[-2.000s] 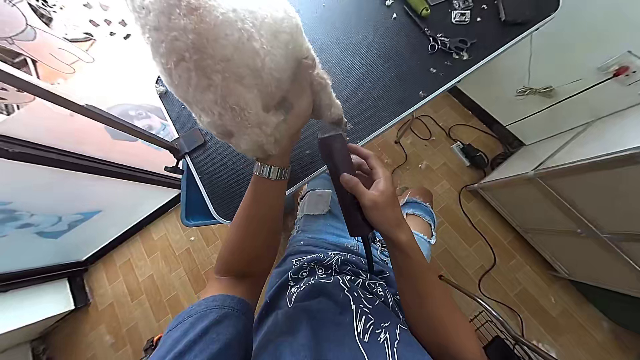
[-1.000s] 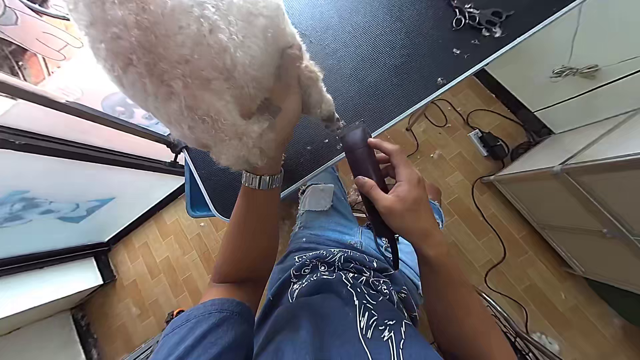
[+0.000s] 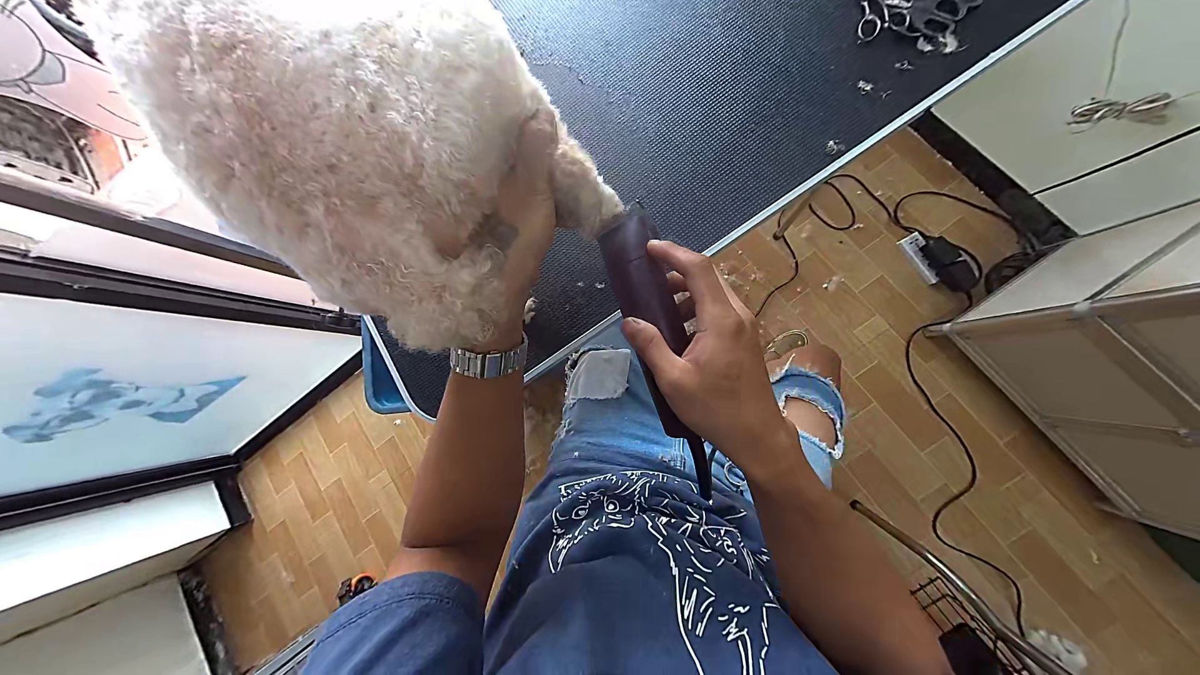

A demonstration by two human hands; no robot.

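Observation:
A curly cream-coated dog (image 3: 319, 141) fills the upper left, over a black textured grooming table. My left hand (image 3: 527, 211), with a metal watch (image 3: 489, 361) at its wrist, grips the dog around the upper part of a leg; its fingers are partly sunk in fur. The lower leg (image 3: 583, 187) sticks out to the right of that hand. In my right hand (image 3: 708, 347) is a dark corded electric clipper (image 3: 647, 281), its head touching or very close to the end of the leg. The clipper's blade edge is hard to make out.
Scissors (image 3: 905, 17) and fur tufts lie on the grooming table (image 3: 694, 94) at the upper right. A black cable (image 3: 923, 394) and a power plug (image 3: 949, 262) rest on the tiled floor beside a cabinet (image 3: 1106, 347). A wire basket (image 3: 947, 600) stands low at the right.
The clipper in my right hand stays at the end of the leg, while my left hand keeps its hold. The view has shifted, so the scissors appear closer to the top edge.

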